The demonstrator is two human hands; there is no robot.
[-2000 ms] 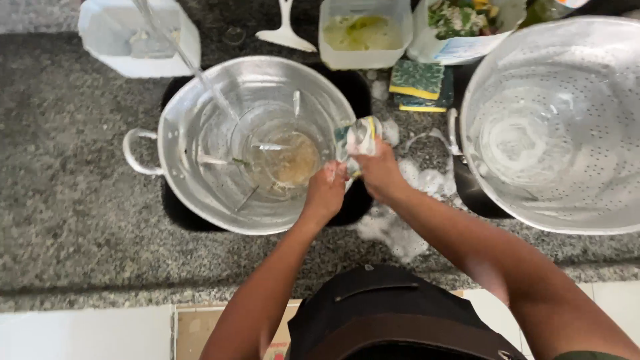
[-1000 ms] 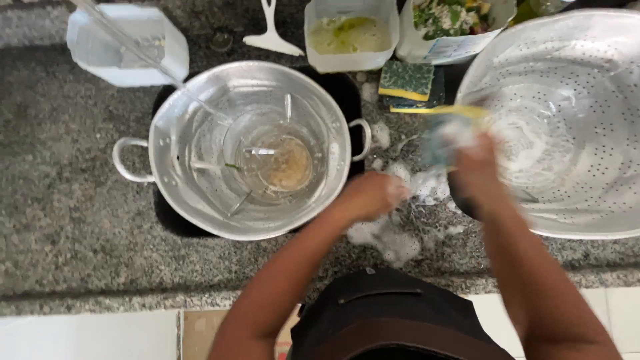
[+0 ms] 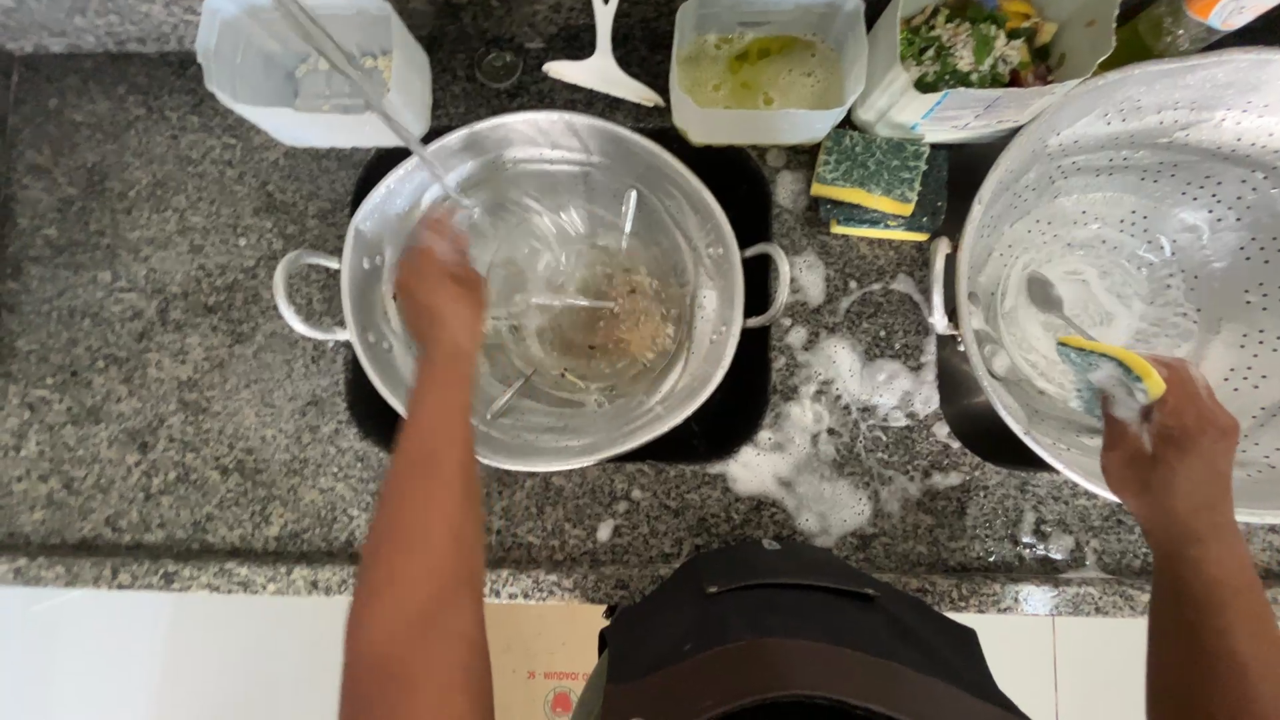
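Observation:
My left hand, blurred, reaches into the left side of an aluminum pot, near the stream of water; whether it holds anything cannot be told. Cloudy water with rice-like grains and several pieces of cutlery lies in the pot. In my right hand is a foamy green and yellow sponge, over the left part of a large perforated aluminum colander. A metal spoon lies in the colander beside the sponge, its handle end partly hidden behind it.
Two more scouring sponges are stacked behind the foam on the granite counter. Along the back stand a cut plastic container, a white squeegee-like tool, a container of yellow-green liquid and one of food scraps.
My hands, together at the pot's right rim two seconds ago, have parted. The right one has moved over the colander with the sponge; the left has moved into the pot's left side.

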